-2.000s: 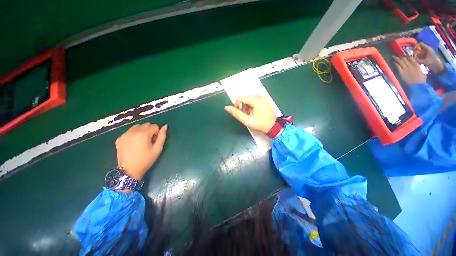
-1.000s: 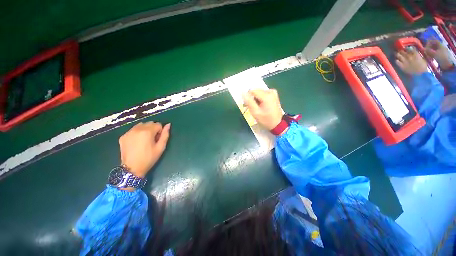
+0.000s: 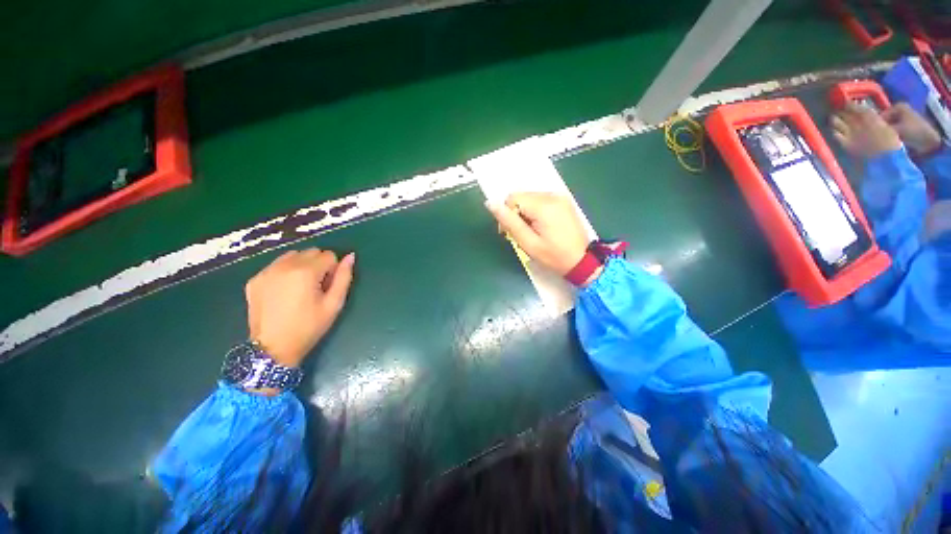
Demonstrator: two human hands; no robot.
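Note:
A long white strip (image 3: 521, 171) lies across the back edge of the bench, with a yellowish patch partly under my right hand. My right hand (image 3: 546, 232) is over the strip, thumb and forefinger together; whether a tiny piece is between them cannot be told. A red band is on that wrist. My left hand (image 3: 296, 302) rests loosely curled on the green bench, with nothing visible in it and a metal watch on the wrist. An open tablet (image 3: 813, 203) in a red frame (image 3: 749, 188) lies on the bench to the right.
Another red frame (image 3: 172, 130) with a dark tablet lies on the green belt at the left. A chipped white rail (image 3: 396, 196) separates belt and bench. A grey post (image 3: 697, 63) stands behind a yellow wire loop (image 3: 684, 144). A neighbour's hands (image 3: 871, 132) work at the far right.
The red-framed tablet on the belt has moved right, further into view. My right hand shifted right, and its fingertips then moved slightly left over the strip. My left hand stays almost in place.

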